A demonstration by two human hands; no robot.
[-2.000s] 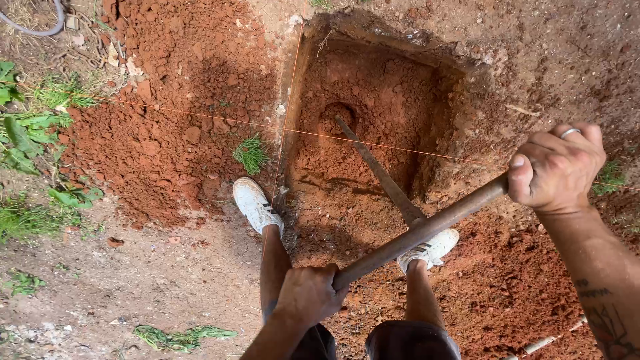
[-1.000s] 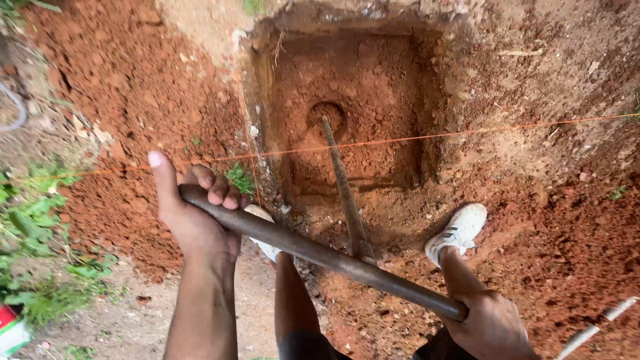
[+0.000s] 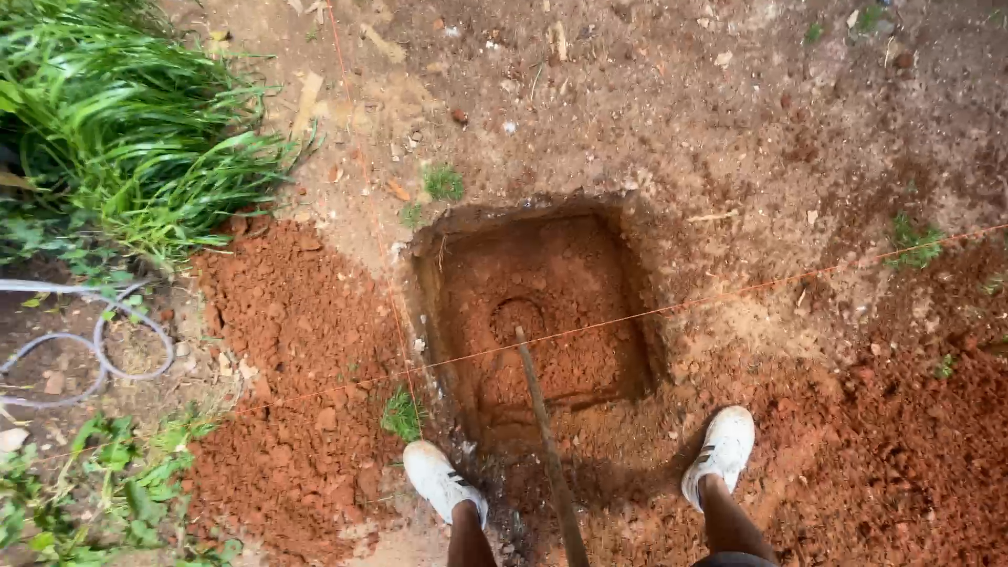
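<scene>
Neither of my hands is in the picture. A long wooden shaft (image 3: 551, 465) runs up from the bottom edge between my feet, its upper end over a round hollow (image 3: 520, 316) in the floor of a square pit (image 3: 583, 268) dug in red soil. The shaft's lower part lies outside the frame, so what holds it is hidden. An orange string (image 3: 732, 293) crosses above the pit, and another string (image 3: 376, 228) runs along its left side. The two cross near the pit's left edge.
My white shoes (image 3: 445, 480) stand apart near the pit's lower edge. Loose red soil (image 3: 307, 394) is heaped at the left, with more soil (image 3: 890, 465) at the right. Long grass (image 3: 134, 126) and a coiled clear hose (image 3: 98, 346) are at the far left.
Both hands, seen earlier on a thick wooden bar across the shaft's near end, are out of view, and so is the bar. The view has shifted, showing more ground beyond the pit.
</scene>
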